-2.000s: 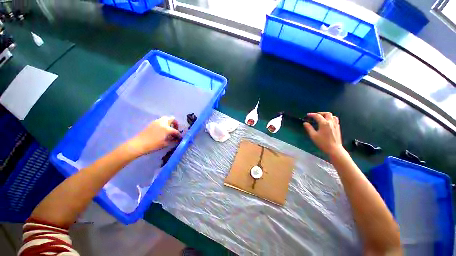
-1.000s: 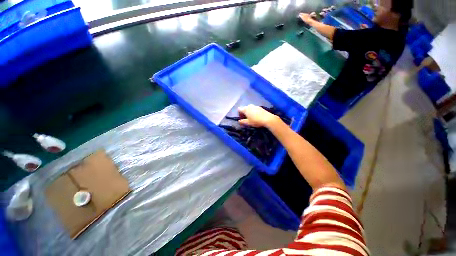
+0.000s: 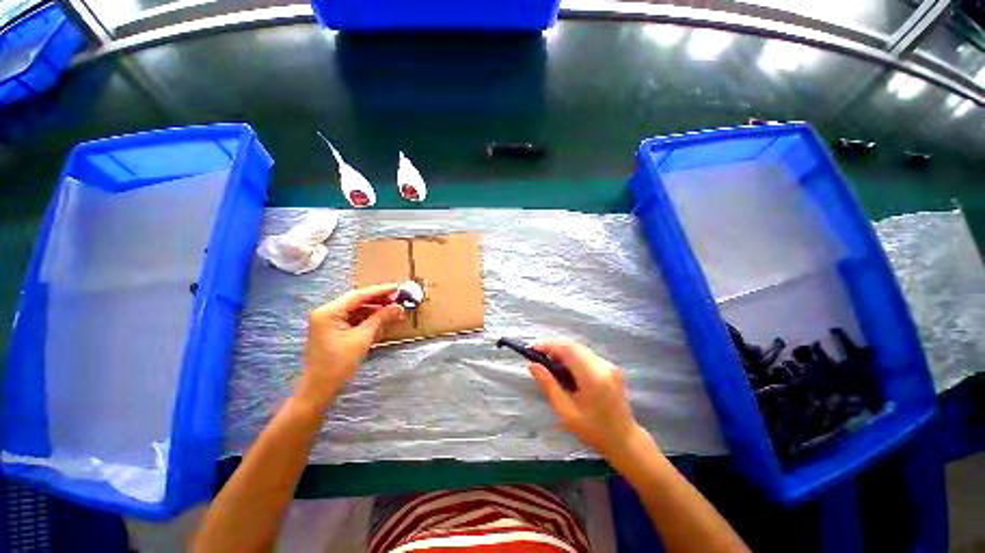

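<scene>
My left hand (image 3: 351, 333) is over the lower left of the brown cardboard pad (image 3: 451, 283). Its thumb and fingers pinch a small dark part (image 3: 401, 302) at the small white dish (image 3: 410, 292); whether they touch is unclear. My right hand (image 3: 587, 395) holds a long black part (image 3: 529, 352) over the plastic sheet (image 3: 454, 402), its thin end pointing left toward the pad. Several long black parts (image 3: 812, 391) lie heaped in the near end of the right blue tray (image 3: 691, 319).
The left blue tray (image 3: 211, 324) holds a pale liner and a tiny dark speck. A white rag (image 3: 300, 243) lies beside it. Two white squeeze bottles (image 3: 356, 187) lie beyond the pad. A black piece (image 3: 515, 150) lies on the green bench. A blue crate (image 3: 432, 13) stands at the back.
The view has swung back from the right tray. My right hand has left that tray's heap with a long black part. My left hand, out of view one second ago, is now at the dish.
</scene>
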